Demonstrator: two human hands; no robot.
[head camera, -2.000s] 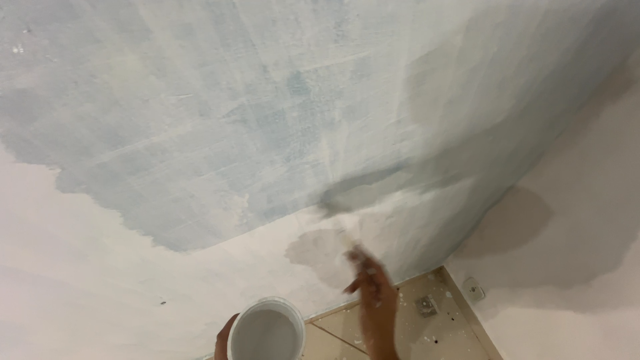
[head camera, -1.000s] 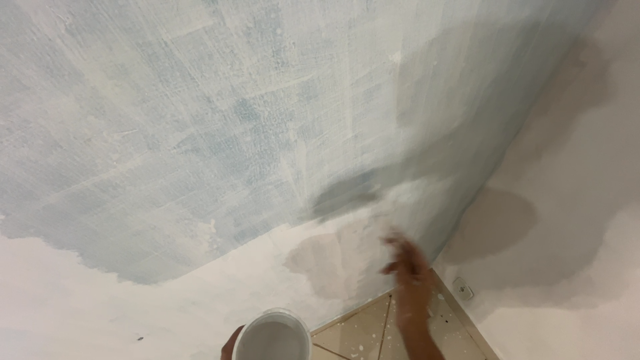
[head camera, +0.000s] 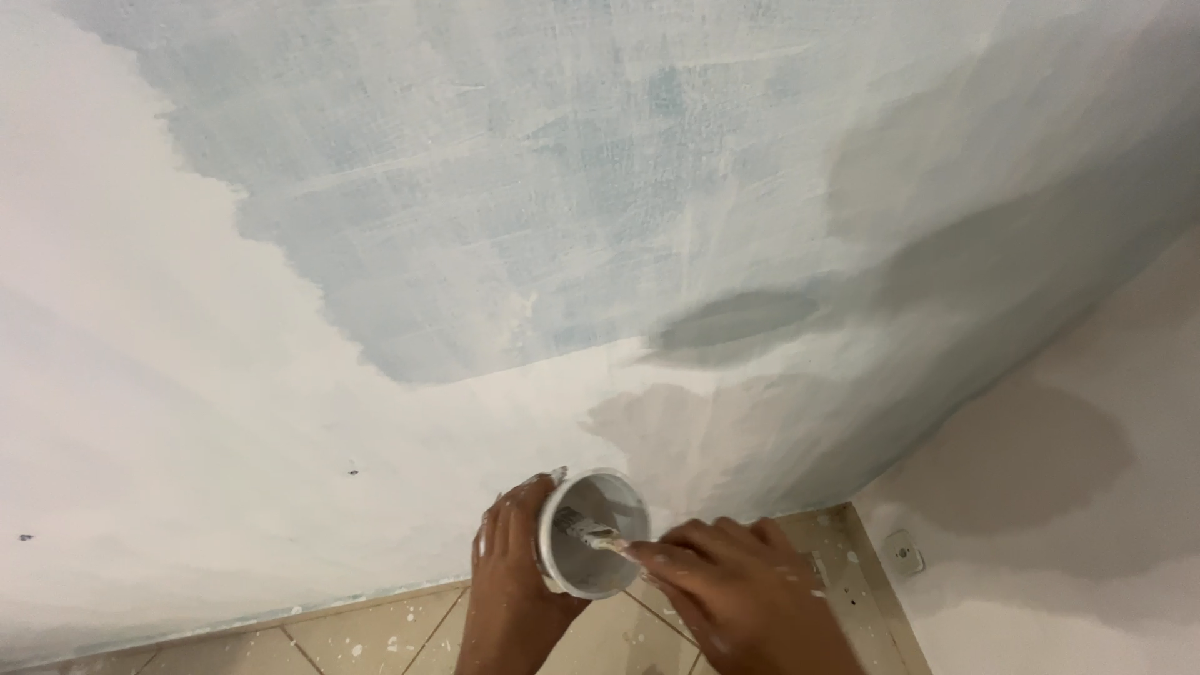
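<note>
My left hand (head camera: 520, 553) holds a white plastic tub (head camera: 640, 511) by its left side, near the bottom middle of the view. White paint marks its fingers. In my right hand (head camera: 741, 581) is the handle of a paintbrush (head camera: 589, 531), whose paint-coated head is inside the tub against the left inner wall. How much paint the tub holds is hard to tell. Behind both hands stands a wall (head camera: 525, 234), pale blue with streaks of white above and whiter at the left and bottom.
A second wall (head camera: 1059, 375) meets the first at a corner on the right and carries a wall socket (head camera: 904, 553). Below lies a tiled floor (head camera: 366, 637) spattered with white paint. Shadows fall across both walls.
My right hand has come from in front of the wall to the tub, and the brush is now inside it. My left hand still holds the tub.
</note>
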